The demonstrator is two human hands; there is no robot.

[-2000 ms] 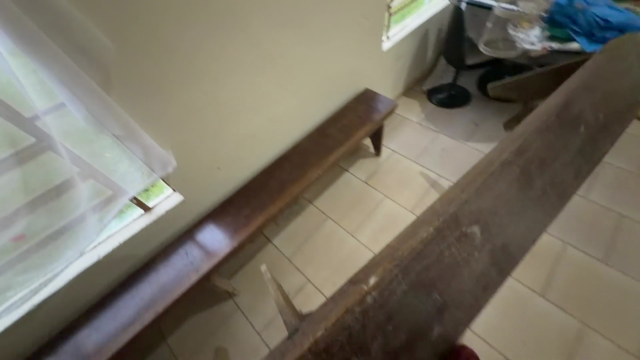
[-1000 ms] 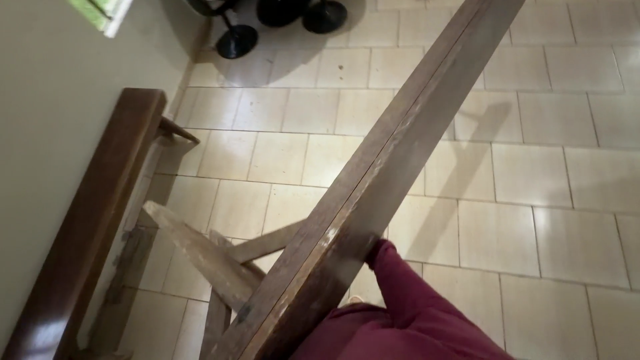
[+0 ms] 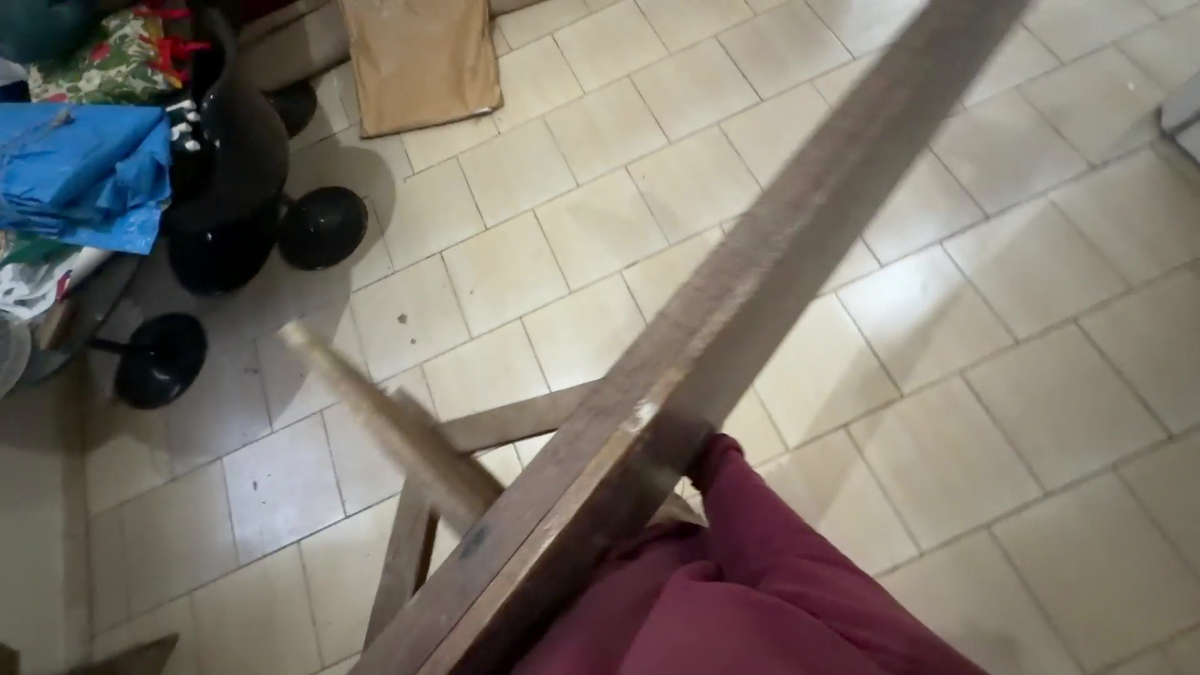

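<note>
A long dark wooden bench [image 3: 712, 328] runs diagonally from the bottom middle to the top right, tipped so that its legs stick out sideways. A pale-tipped wooden leg [image 3: 394, 427] and a wooden brace [image 3: 525, 412] project on its left side. A maroon sleeve [image 3: 797, 534] reaches up to the bench's right side, where its cuff meets the wood; the hand at its end is hidden behind the bench. My other hand is not visible either. More maroon clothing lies against the lower part of the bench.
Black chairs with round bases [image 3: 323, 228] stand at the upper left, bearing a blue plastic bag [image 3: 84, 173] and other bundles. A flat brown cardboard piece [image 3: 422, 61] lies on the tiled floor [image 3: 600, 225]. A grey object [image 3: 1183, 122] is at the right edge.
The view has swung right, away from the wall and the other bench. The long bench now shows its projecting leg and brace, and the maroon sleeve has come into view beside it.
</note>
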